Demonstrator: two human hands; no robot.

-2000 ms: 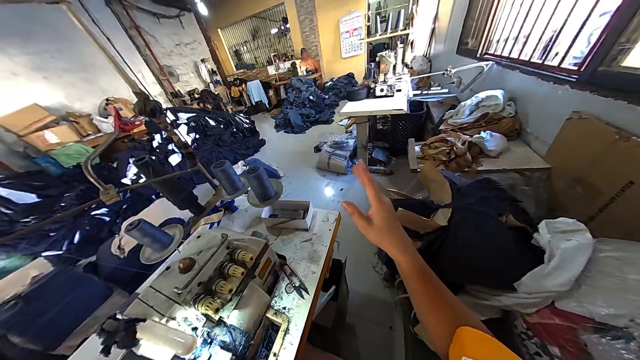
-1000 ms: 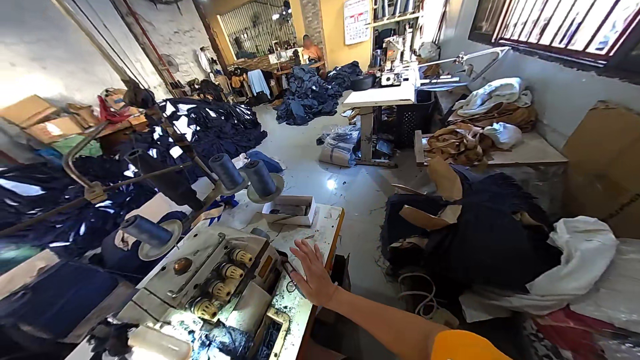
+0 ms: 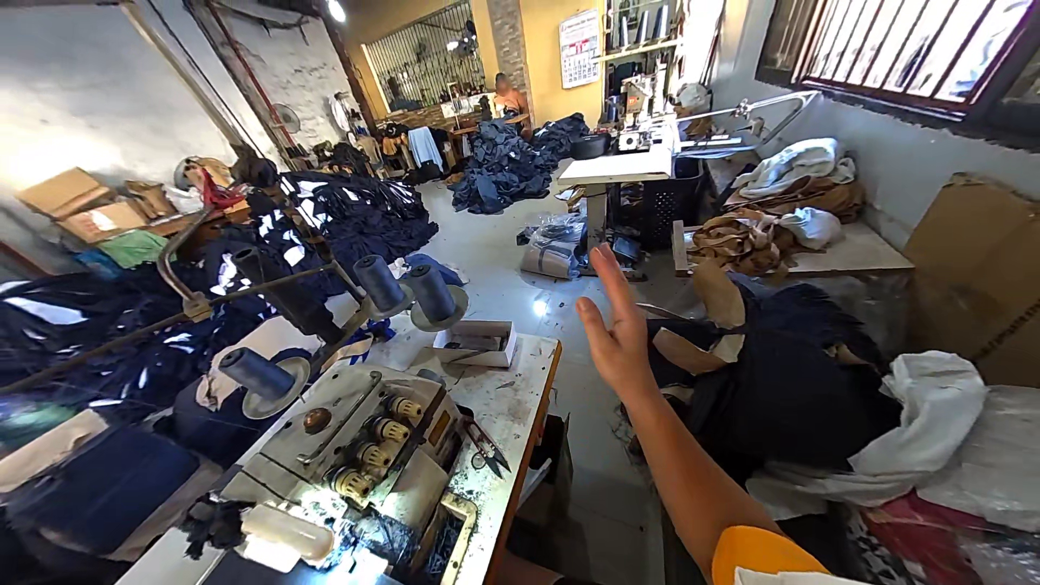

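Note:
My right hand [image 3: 619, 341] is raised over the floor to the right of the sewing table, fingers apart, holding nothing. Its arm reaches up from the lower right in a yellow sleeve. My left hand is out of view. An industrial overlock sewing machine [image 3: 357, 455] with several tension dials stands on the worn white table [image 3: 520, 390]. Thread snips [image 3: 486, 447] lie beside the machine. Cones of blue-grey thread [image 3: 431, 292] stand behind it, near an open white cardboard box [image 3: 475, 343] at the table's far edge.
Dark fabric [image 3: 796, 390] and white cloth [image 3: 934, 414] are heaped at right. A low bench [image 3: 853, 252] bears brown cloth strips. Another sewing table [image 3: 617, 166] stands ahead, with wrapped bundles [image 3: 552, 252] on the floor. Dark garments [image 3: 357, 211] are piled at left. A person [image 3: 509, 99] sits far back.
My right hand was raised two seconds ago, was down at the table's right edge by the snips one second ago, and is now up again, away from the table.

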